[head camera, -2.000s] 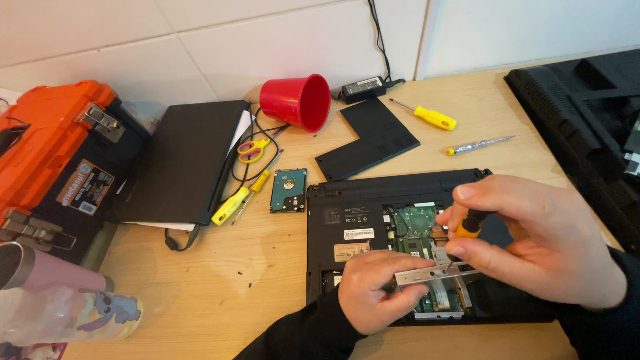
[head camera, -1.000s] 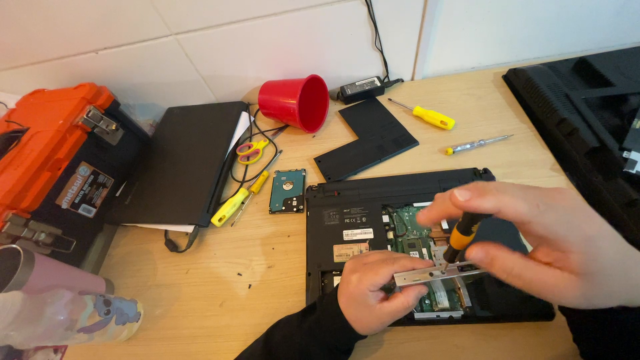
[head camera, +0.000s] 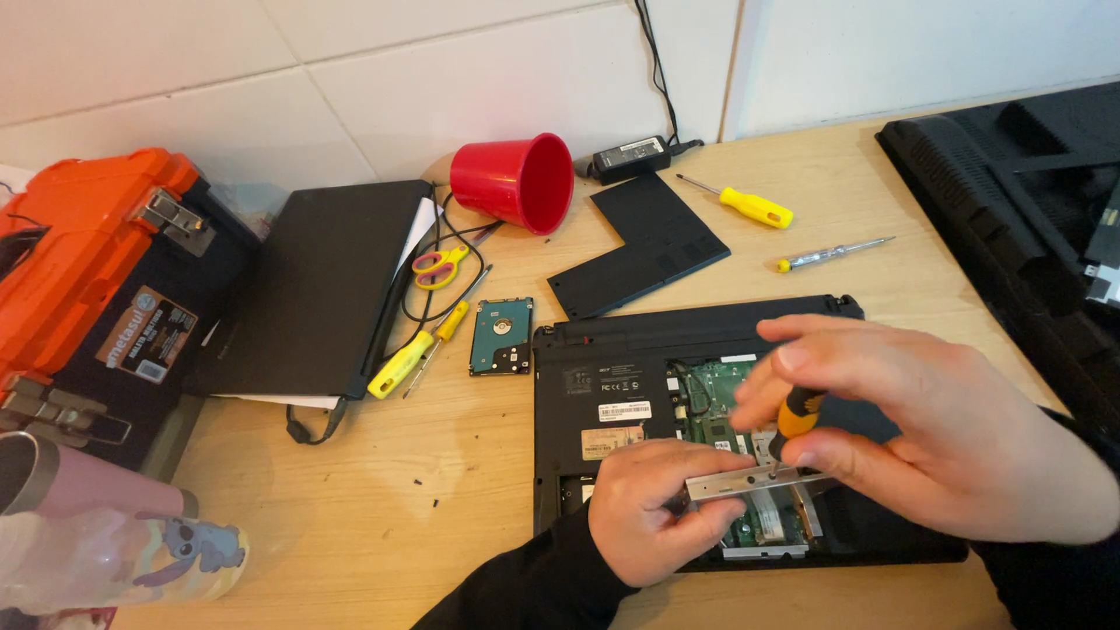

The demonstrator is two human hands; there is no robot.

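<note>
My left hand (head camera: 656,512) grips the end of a thin metal bracket (head camera: 735,482) above an upturned black laptop (head camera: 577,385). In my right hand (head camera: 927,420) is a black and yellow screwdriver (head camera: 798,413), its handle between thumb and fingers and its tip down at the bracket's side. Below both hands the laptop's bay stands uncovered and shows a green circuit board (head camera: 722,385). Left of the laptop lies a bare hard drive (head camera: 501,337). An L-shaped black cover panel (head camera: 647,249) rests behind the laptop. My right hand hides part of the bracket.
Yellow screwdrivers (head camera: 757,207), a voltage tester (head camera: 831,254), scissors (head camera: 439,267), a red cup (head camera: 516,182) and a power adapter (head camera: 630,159) lie around. Left are a closed laptop (head camera: 306,297), a toolbox (head camera: 96,227) and a tumbler (head camera: 105,481). Loose screws (head camera: 436,503) dot the wood; a black device (head camera: 989,201) is at right.
My right hand's fingers have shifted around the screwdriver handle, and the screwdriver's lean has changed. My left hand keeps hold of the bracket in about the same place.
</note>
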